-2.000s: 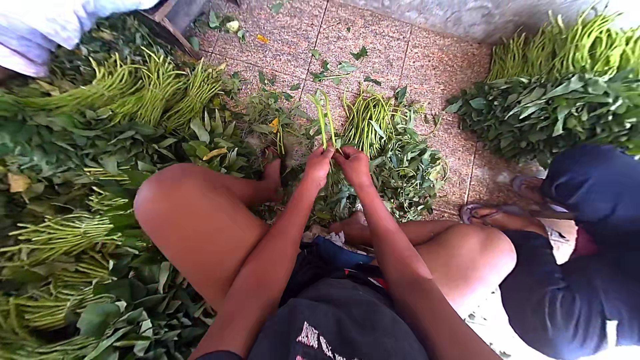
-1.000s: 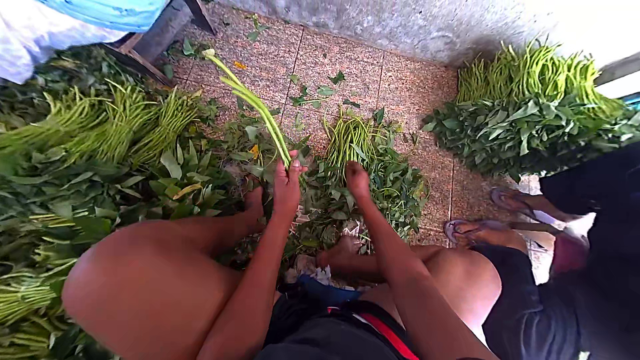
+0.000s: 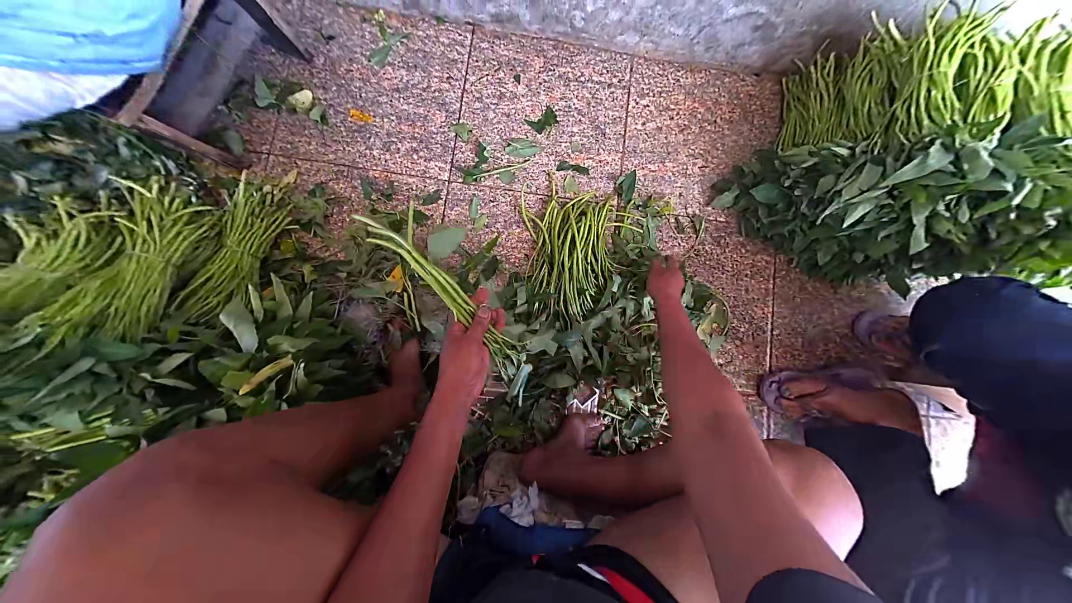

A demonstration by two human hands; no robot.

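Note:
My left hand (image 3: 471,339) is closed around a small bunch of long green stems (image 3: 431,272), whose pale ends point up and to the left. Just right of it, a bundle of leafy greens (image 3: 574,251) lies on the floor with its thin stems toward the wall. My right hand (image 3: 667,280) is at the right edge of the loose leafy vines (image 3: 624,343), its fingers partly hidden by the hand itself; whether it grips a vine I cannot tell.
Bundled greens (image 3: 913,193) are stacked at the right by the concrete wall (image 3: 586,33). More bundles (image 3: 142,260) cover the left side. Leaf scraps lie on the floor tiles (image 3: 544,92). A person in sandals (image 3: 804,394) is close on my right; a wooden frame (image 3: 193,142) stands upper left.
My right hand has moved away from my left, past the bundle on the floor to the vines at its right. My left hand now holds stems lower, beside that bundle.

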